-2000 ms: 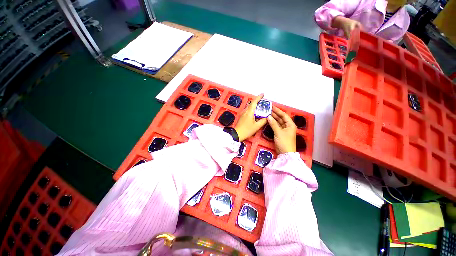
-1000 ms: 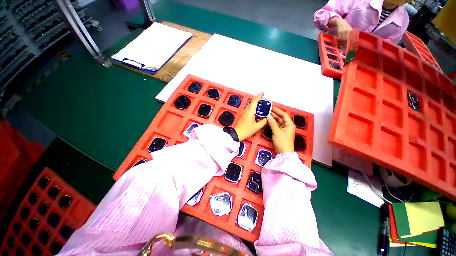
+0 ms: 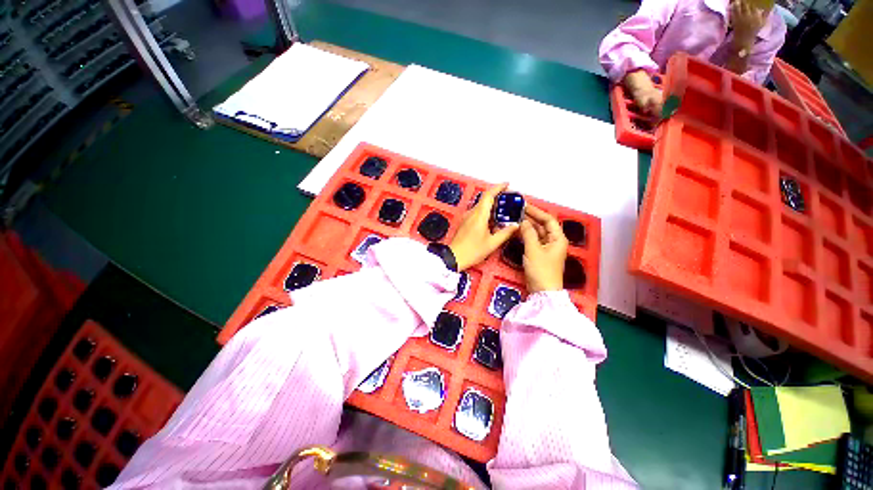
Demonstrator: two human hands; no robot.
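A watch head (image 3: 509,208), dark and glossy with a pale rim, is held up over the far part of a red-orange parts tray (image 3: 328,231). My left hand (image 3: 476,233) grips it at its left side. My right hand (image 3: 544,251) touches its lower right edge with the fingertips. The tray holds dark and silvery watch heads, one per pocket, and one pocket at its left shows bare. My sleeves hide some of the middle pockets.
The tray lies partly on a white work sheet (image 3: 574,145). A propped tray (image 3: 685,244) with one dark piece stands at right. A clipboard (image 3: 290,88) lies far left, coloured cards (image 3: 809,418) and a marker pen (image 3: 735,440) lower right. A person in pink (image 3: 660,38) sits beyond.
The watch head has shifted slightly right and tilted; its face has gone from bright glare to dark. My right fingers have moved slightly. The other person's hands have moved, one up to the head.
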